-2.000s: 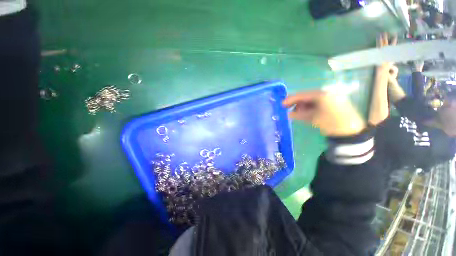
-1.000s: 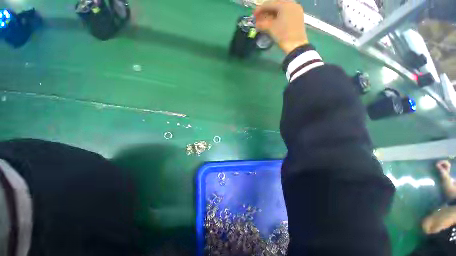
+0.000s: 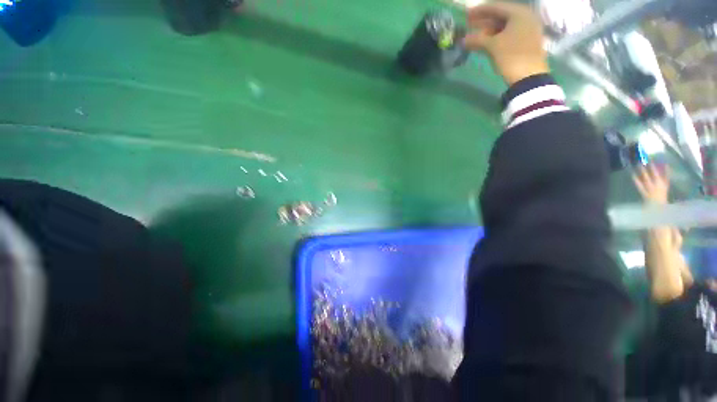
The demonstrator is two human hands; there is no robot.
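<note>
My right hand (image 3: 509,38) is at the top right, its fingertips at the right side of a black cylindrical housing (image 3: 423,49) with a yellow-green spot at its open end. Blur hides whether the fingers hold anything. My left hand is out of the picture; only a dark sleeve shows at the left edge. A blue tray (image 3: 303,294) with many small metal rings (image 3: 377,338) lies at the bottom, partly covered by my right sleeve. A small ring pile (image 3: 299,212) lies on the green bench beyond the tray.
Another black housing (image 3: 193,14) and a blue-lit unit (image 3: 30,22) stand at the top left. At the right, another person's hand (image 3: 652,184) is beside a black unit (image 3: 617,149), near a pale cross-bar (image 3: 668,214). Metal framing borders the bench.
My right hand has moved from the tray's far right corner to the housing, then from its top to its right side. The other person's hand now reaches up to the unit at right.
</note>
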